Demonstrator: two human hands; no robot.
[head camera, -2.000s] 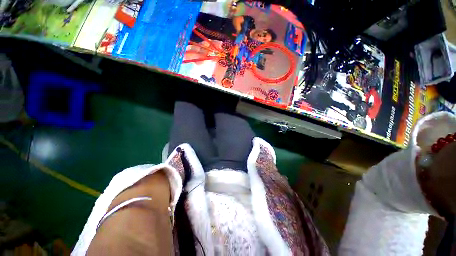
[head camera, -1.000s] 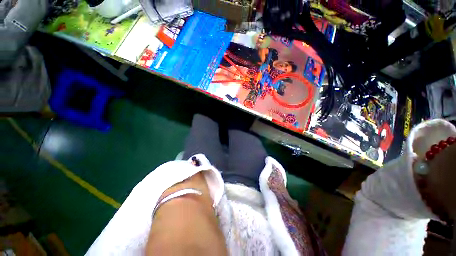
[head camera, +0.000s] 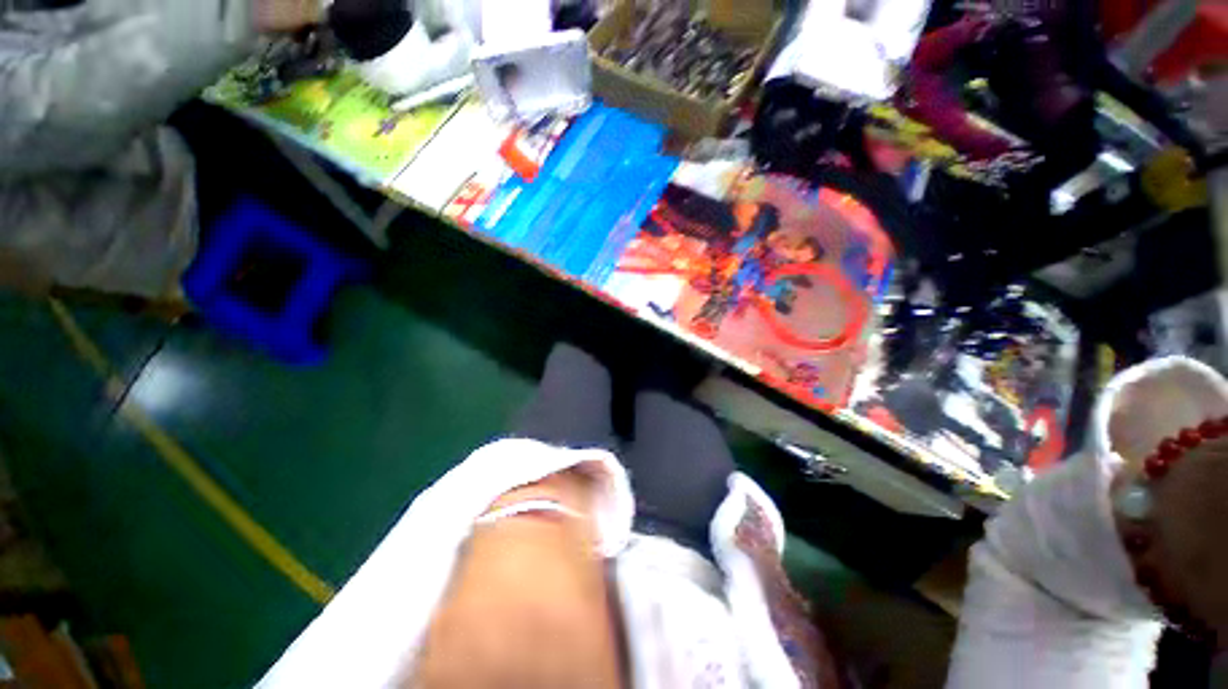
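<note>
Neither of my hands is in view. A left forearm with a white band runs off the bottom edge, and a right wrist with red beads is cut off at the right edge. Nearest in front, a blue flat sheet (head camera: 572,189) lies on the bench beside a red printed picture (head camera: 768,289). Black leads (head camera: 808,128) lie behind the picture, blurred. A white housing (head camera: 848,47) is at the top, behind the leads. A brown parts box (head camera: 660,101) holds small dark and silvery parts. A white unit (head camera: 532,78) stands left of the box.
Another person's grey sleeve (head camera: 115,81) is at the upper left. A blue stool (head camera: 269,283) stands on the green floor. A maroon bundle (head camera: 963,88) lies at the upper right. A drawer front (head camera: 835,451) is under the bench edge.
The view has shifted, so the bench sits lower and further right. The parts box, white unit and white housing show more fully. The other person's sleeve shows more at the upper left.
</note>
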